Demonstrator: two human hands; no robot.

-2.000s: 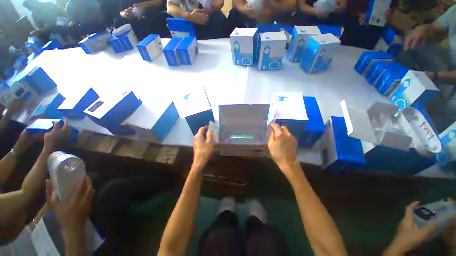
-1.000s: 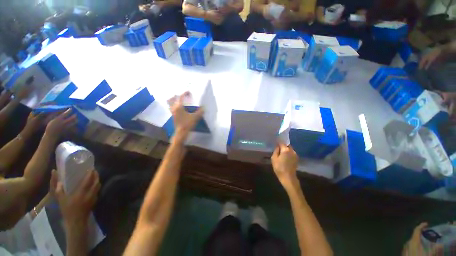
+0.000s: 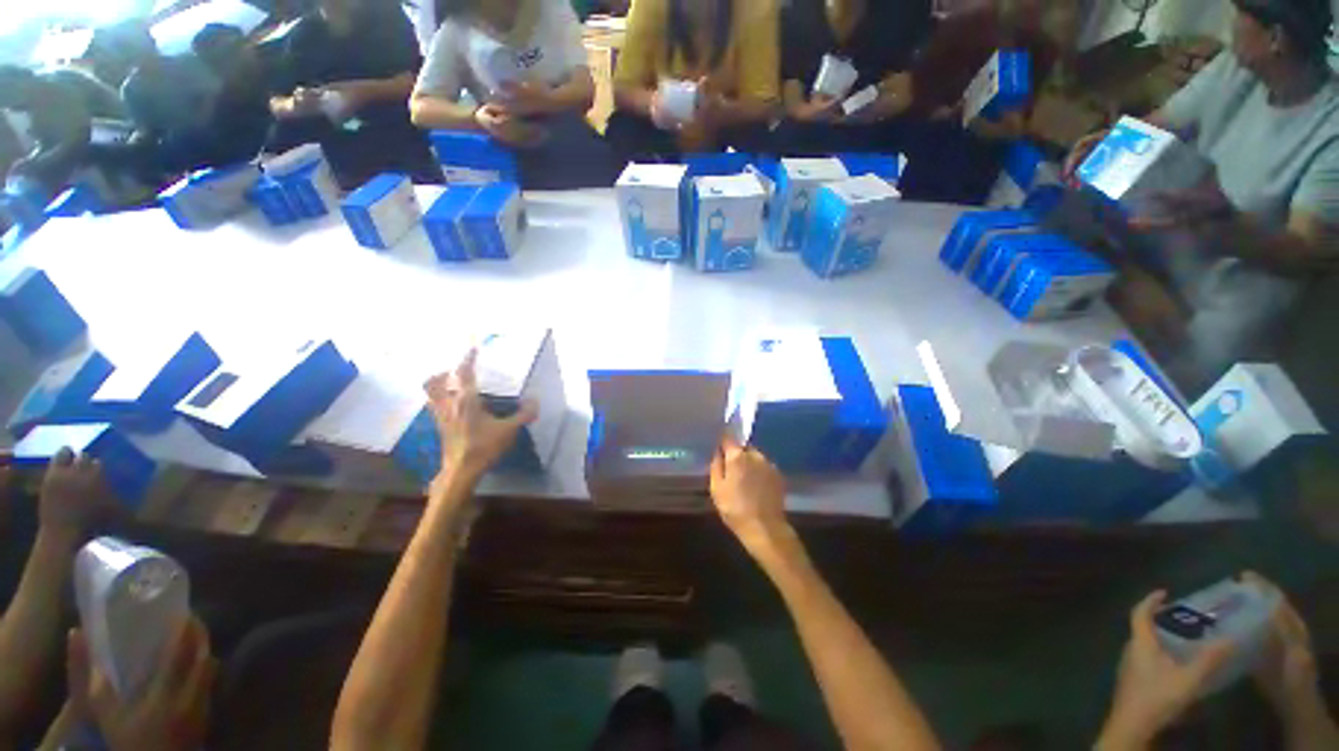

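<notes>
An open retail box stands at the table's near edge, its opening towards me, with a pale green strip visible inside. My right hand grips its right side near the opening. My left hand is spread over a second box with a raised white flap, just left of the open one. Its fingers are apart at that box's top; whether they press on it is hard to tell.
Blue-and-white boxes stand close on the right, beside an open box holding translucent trays. More boxes line the left edge. Neighbours' hands hold a white case at left and a device at right.
My left hand has left the open box's left side and reached to the box on its left. That box's flap has opened upward. The view has shifted; my right hand stays at the open box.
</notes>
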